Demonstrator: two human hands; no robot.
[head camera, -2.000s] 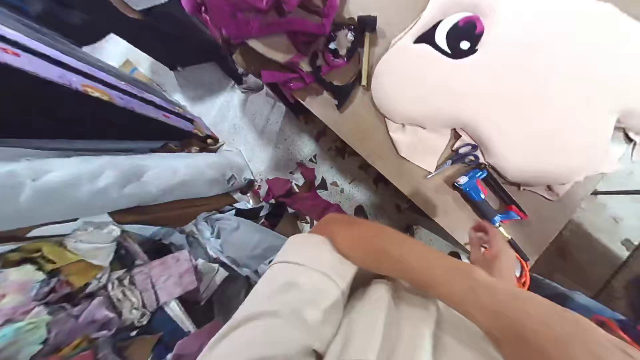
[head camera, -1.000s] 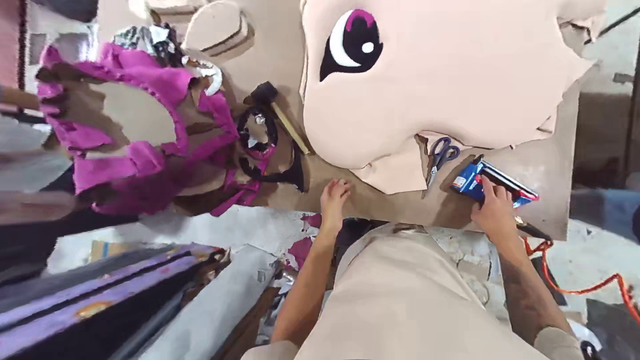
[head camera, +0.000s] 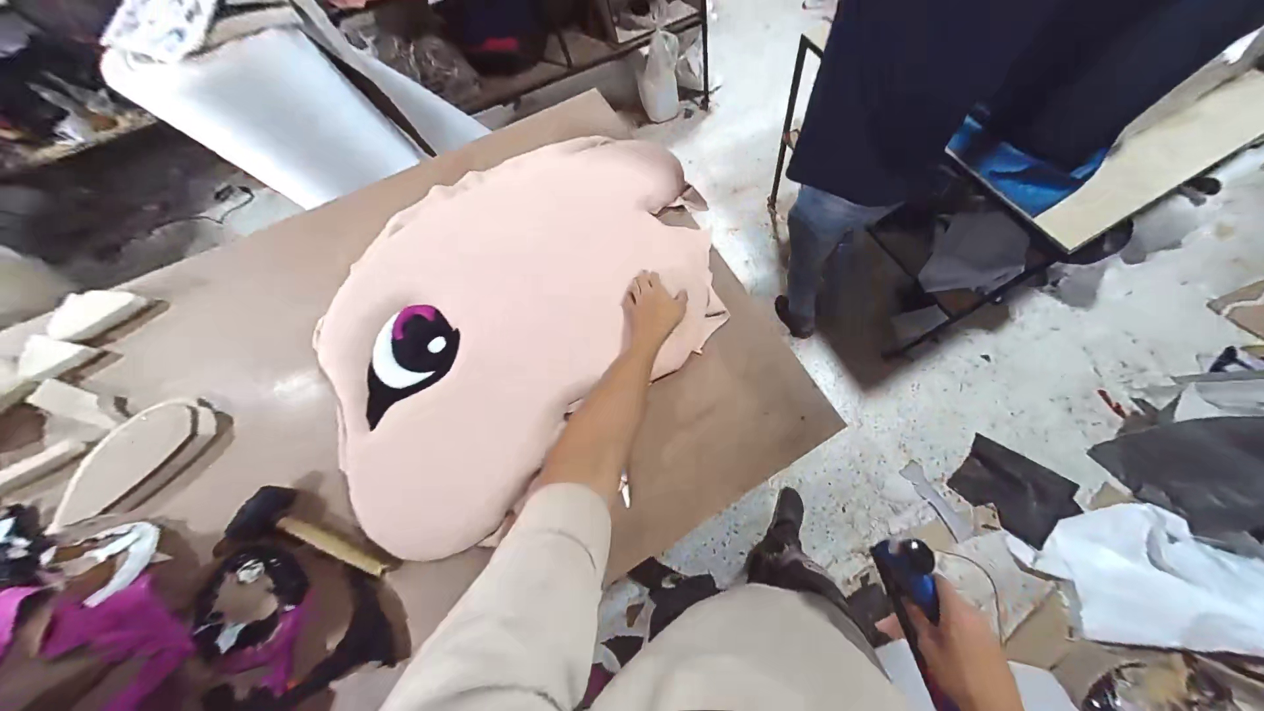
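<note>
A large padded animal-head shape in pale pink fabric (head camera: 513, 267), with a black, white and magenta eye patch (head camera: 413, 355), lies on a brown work table (head camera: 731, 434). My left hand (head camera: 654, 308) rests flat on its right part, fingers spread. My right hand (head camera: 953, 632), off the table at lower right, grips a blue and black power tool (head camera: 910, 583), whose exact kind I cannot tell. A hammer with a wooden handle (head camera: 331, 543) lies by the shape's lower left edge. The scissors (head camera: 625, 491) are mostly hidden behind my left arm; only a tip shows.
Foam cutouts (head camera: 133, 454) and magenta fabric scraps (head camera: 118, 632) lie on the table's left side. A person in dark clothing (head camera: 889, 109) stands beyond the table, near a metal-framed stand (head camera: 1071, 232). Grey and white offcuts (head camera: 1155, 573) cover the floor at right.
The view has swung widely. My left hand has moved from the table's near edge onto the pink shape. The blue tool, on the table one second ago, is now held off it in my right hand.
</note>
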